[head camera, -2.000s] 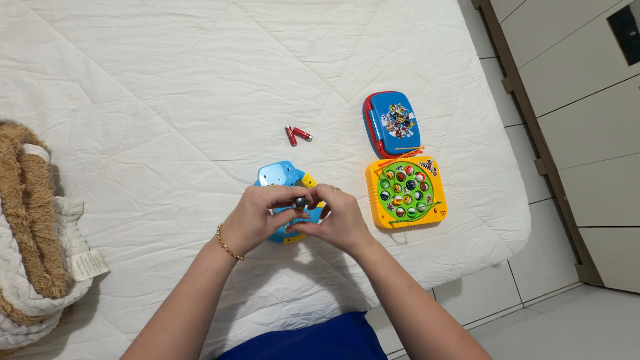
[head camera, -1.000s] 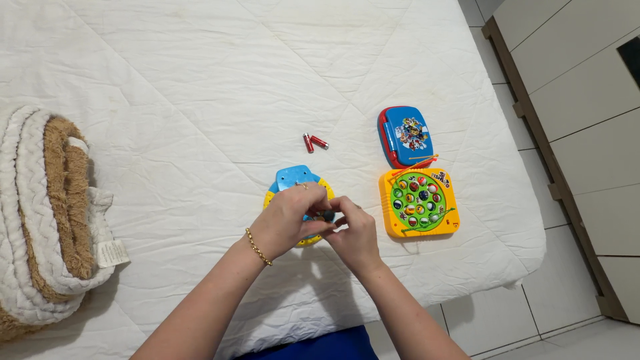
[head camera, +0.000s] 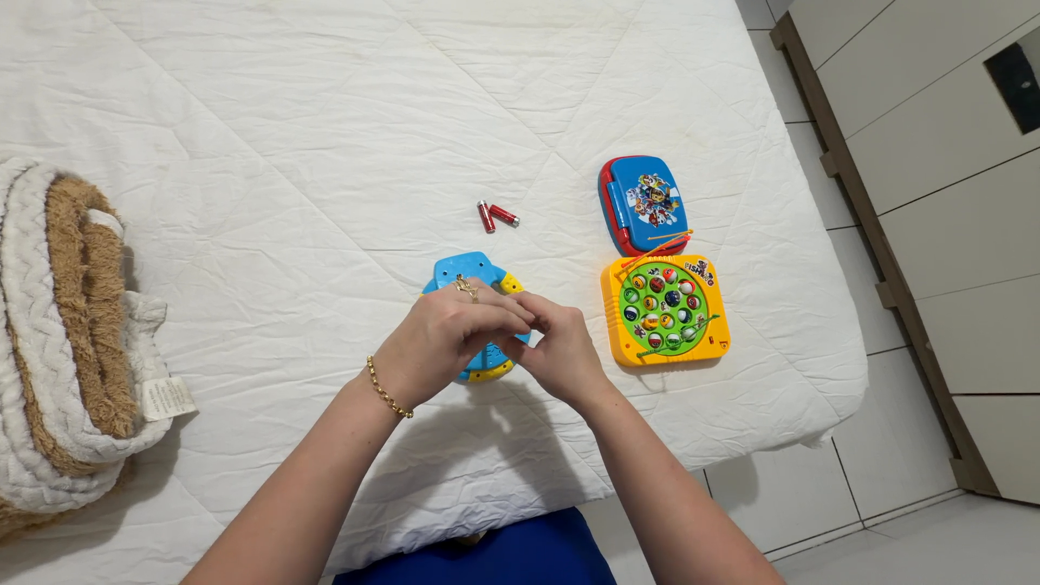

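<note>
A blue and yellow plastic toy (head camera: 461,266) lies on the bed, partly covered by my hands. Above it, my left hand (head camera: 455,333), with a gold bracelet at the wrist and a ring, has its fingertips brought together with those of my right hand (head camera: 559,345). Whatever may be between the fingers is hidden. Beyond the toy, two red batteries lie near each other, one more upright in view (head camera: 486,217) and one slanted (head camera: 505,215).
To the right lie a yellow fishing game (head camera: 613,333) and, touching its far side, a blue and red plastic case (head camera: 630,195). A folded brown and white blanket (head camera: 81,317) rests at the left. The white-covered bed (head camera: 325,146) ends at the right above a tiled floor.
The small dark object seen between my fingers in the earlier frames is no longer visible. My hands stay close together over the toy.
</note>
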